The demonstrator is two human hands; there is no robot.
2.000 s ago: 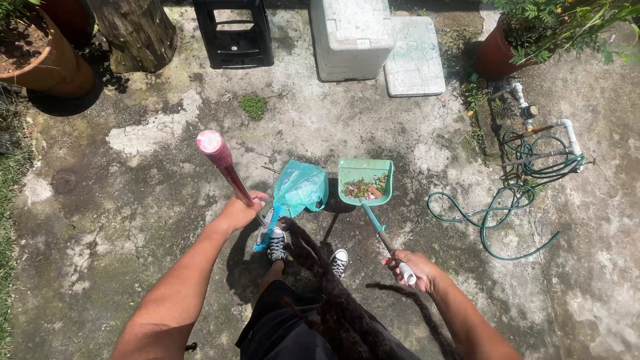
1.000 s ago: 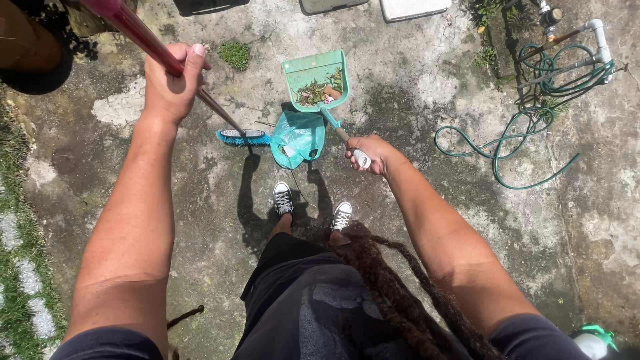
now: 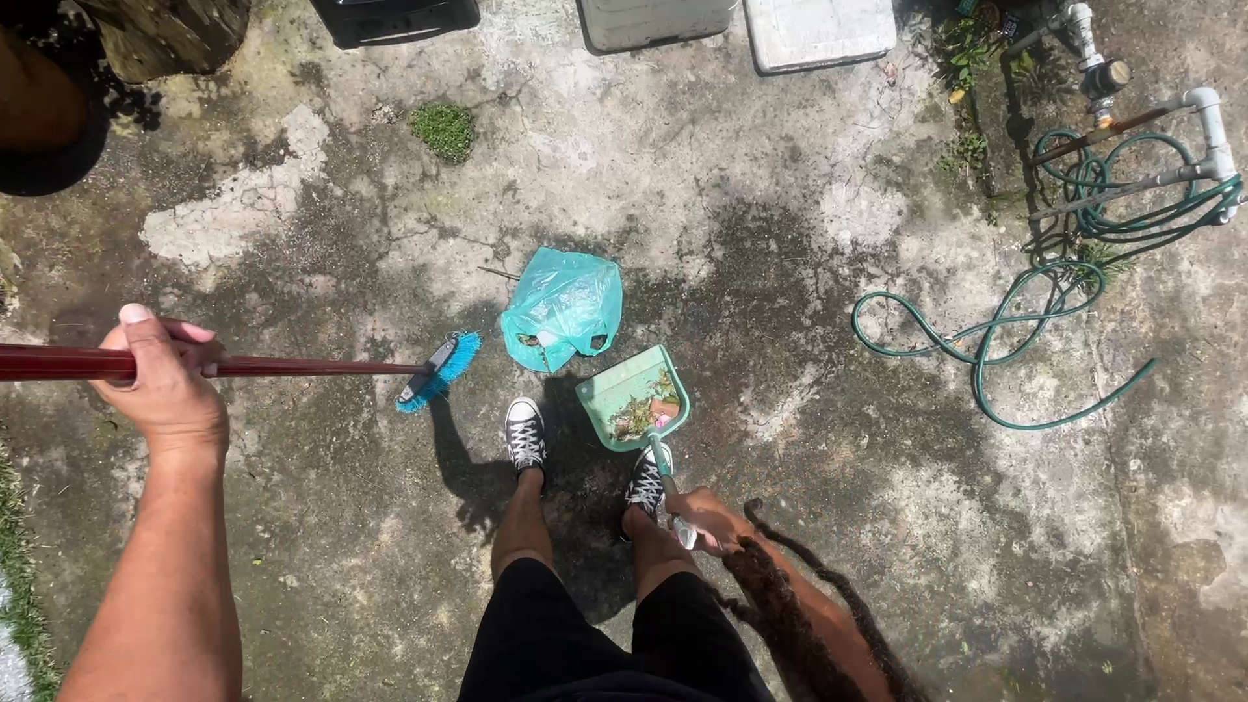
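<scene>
At the left, my left hand (image 3: 166,380) grips the red handle of a broom (image 3: 322,368), whose blue-bristled head is near the ground left of my shoes. My right hand (image 3: 712,522) is closed around the handle of a light green dustpan (image 3: 609,395). Dry leaves and other debris (image 3: 643,411) lie in the pan, which is just in front of my right shoe. A teal plastic bag (image 3: 565,302) rests on the concrete beyond the pan, with some debris visible at its opening. Dark hair strands partly cover my right forearm.
A green hose (image 3: 994,336) trails over the concrete at the right, below white pipes (image 3: 1209,132). Along the top are a black plastic object (image 3: 395,19), a grey box (image 3: 658,21) and a white slab (image 3: 821,31). A wooden stump (image 3: 171,34) and grass (image 3: 19,585) are at the left.
The dustpan, beyond the bag a second ago, is now nearer my feet, with my right hand lower. The broom handle has swung to lie nearly level across the left side, its head farther from the bag.
</scene>
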